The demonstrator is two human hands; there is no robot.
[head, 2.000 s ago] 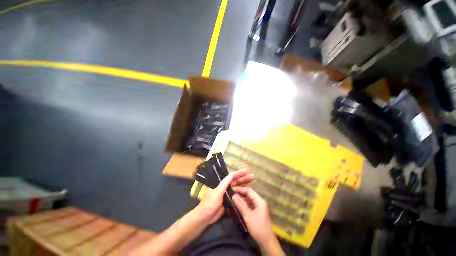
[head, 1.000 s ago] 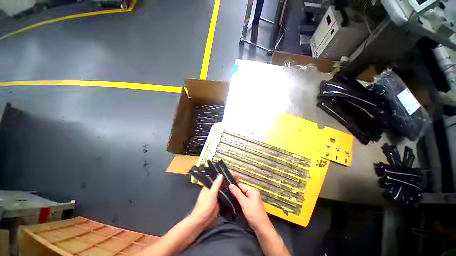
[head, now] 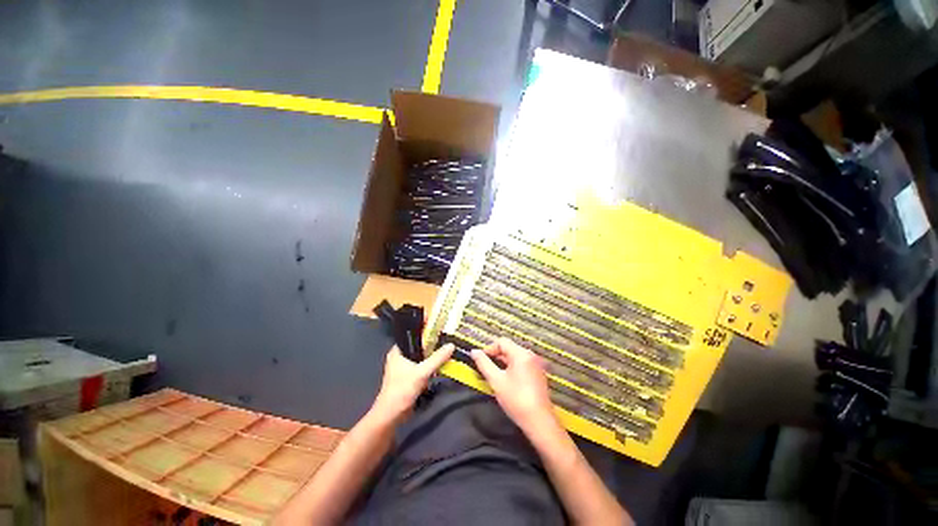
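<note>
My left hand (head: pixel 408 378) holds a small bundle of black strips (head: pixel 407 327) at the near left corner of the yellow template (head: pixel 643 247). My right hand (head: pixel 514 372) pinches one black strip (head: pixel 460 346) near the template's near left edge. The left hand's fingertips are also at this strip's left end. The template lies flat with grey parallel slots and a tab on its right. The slots show no full black strip. The strip's part under the right fingers is hidden.
An open carton (head: pixel 371 195) of black strips stands left of the metal table (head: pixel 658 134). A large strip pile (head: pixel 797 211), a plastic bag (head: pixel 905 205) and a crossed bundle (head: pixel 856 370) lie right. A slatted wooden surface (head: pixel 195 447) is lower left.
The hands have moved apart. The bundle is now in the left hand alone, and one strip is separated from it over the template's near edge. The camera view has shifted.
</note>
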